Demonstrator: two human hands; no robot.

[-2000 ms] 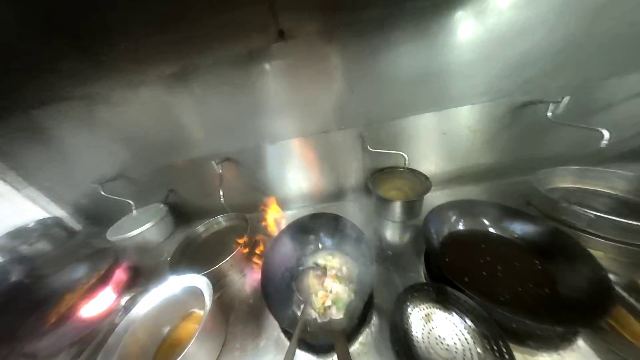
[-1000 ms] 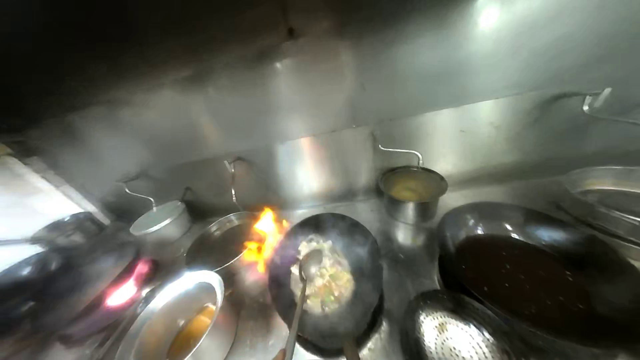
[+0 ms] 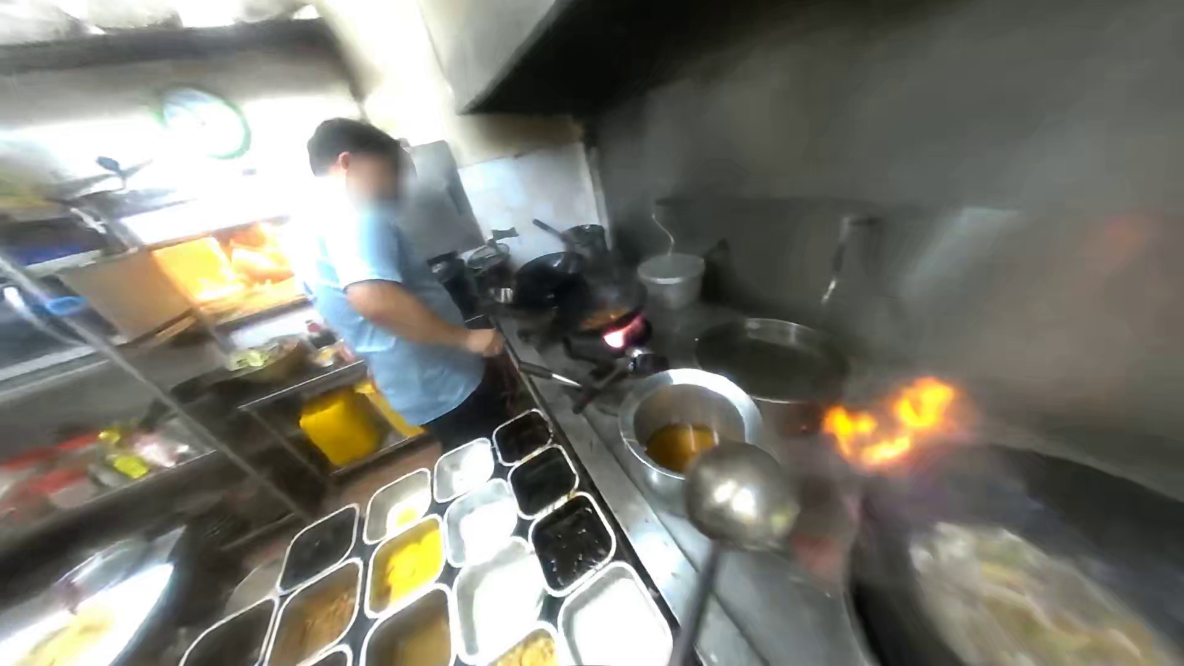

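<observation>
Neither of my hands shows; both are outside the view. A steel ladle [image 3: 742,495] comes up from the bottom edge, its bowl over the near rim of a metal pot [image 3: 689,407] that holds an orange-brown liquid [image 3: 680,446]; the hand on its handle is hidden below the frame. At the lower right, a black wok [image 3: 888,573] holds pale, mixed food [image 3: 1027,592], blurred. Orange flames [image 3: 893,421] rise at the wok's far left side.
Several seasoning containers [image 3: 573,543] stand left of the steel stove edge. A co-worker [image 3: 398,314] in a blue shirt stands beyond them, by another lit burner [image 3: 622,331]. A wide round pan [image 3: 772,356] and a lidded pot [image 3: 671,277] sit along the back wall.
The view has swung far left, bringing in the containers and the co-worker. The ladle was in the wok one second ago and is now out of it, by the pot of orange-brown liquid.
</observation>
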